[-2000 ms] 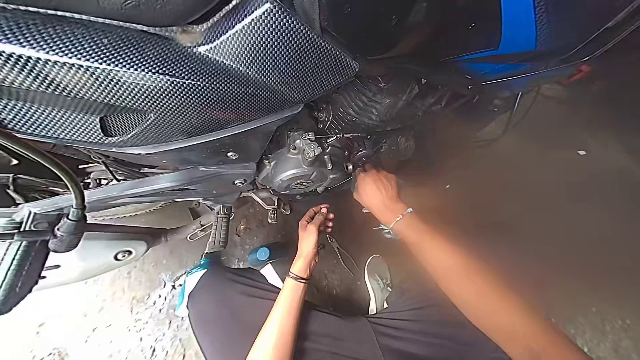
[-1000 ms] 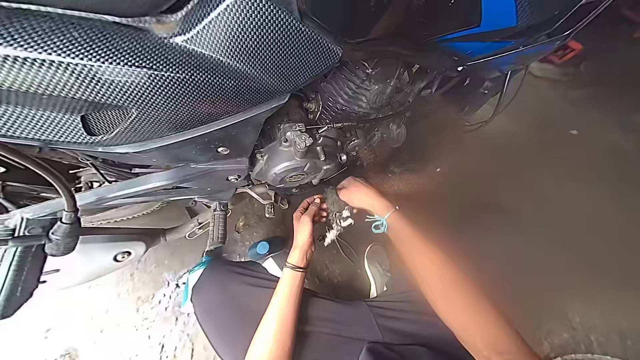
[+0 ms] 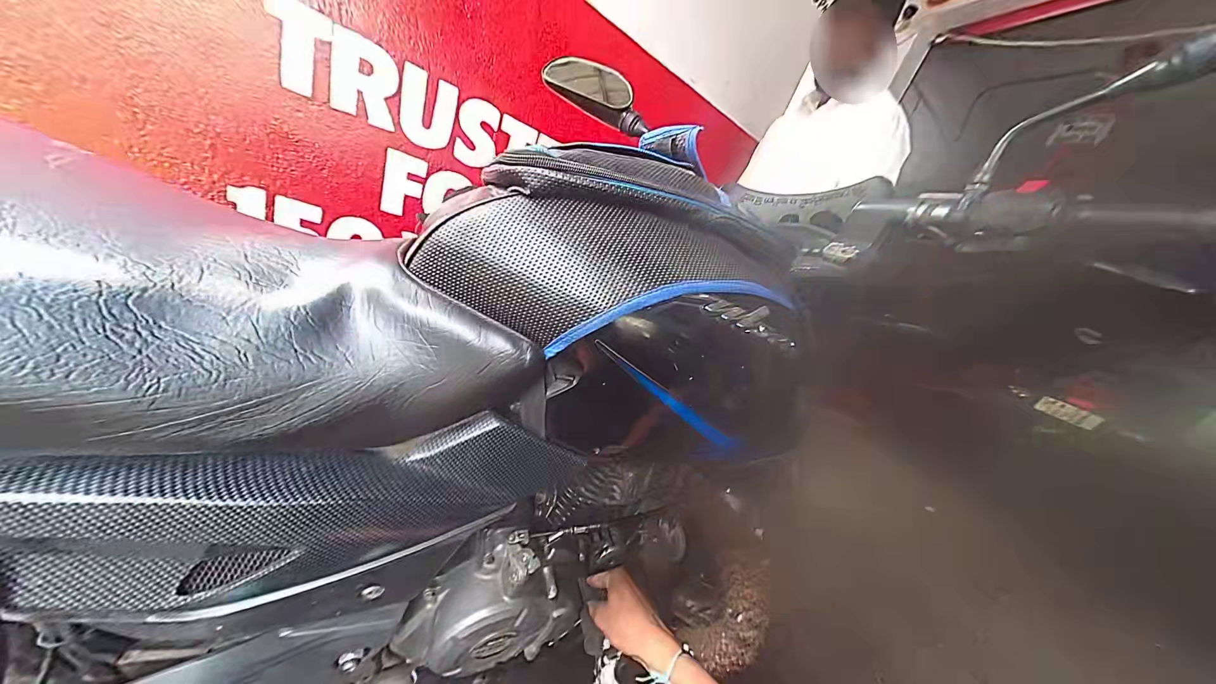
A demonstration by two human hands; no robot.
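Observation:
At the lower middle of the view my right hand (image 3: 622, 608), with a light bracelet at the wrist, reaches up to the front edge of the motorcycle's engine cover (image 3: 489, 617). Its fingers are bent against dark parts there, and whether they hold anything cannot be made out. My left hand is outside the view. Above the hand are the cooling fins of the engine (image 3: 608, 489) and the black fuel tank (image 3: 665, 380) with a blue stripe, under a textured tank cover (image 3: 608, 242) with blue trim.
The black seat (image 3: 256, 351) and carbon-patterned side panel (image 3: 285, 522) fill the left. A mirror (image 3: 589, 84) and handlebar (image 3: 988, 209) stand above. A person in white (image 3: 836, 142) is behind the motorcycle, beside a red wall (image 3: 456, 57) with large lettering. The right side is blurred.
The view has swung up strongly to the seat, tank and handlebar. My left hand, in front of the engine before, has left the view. My right hand is back up against the engine.

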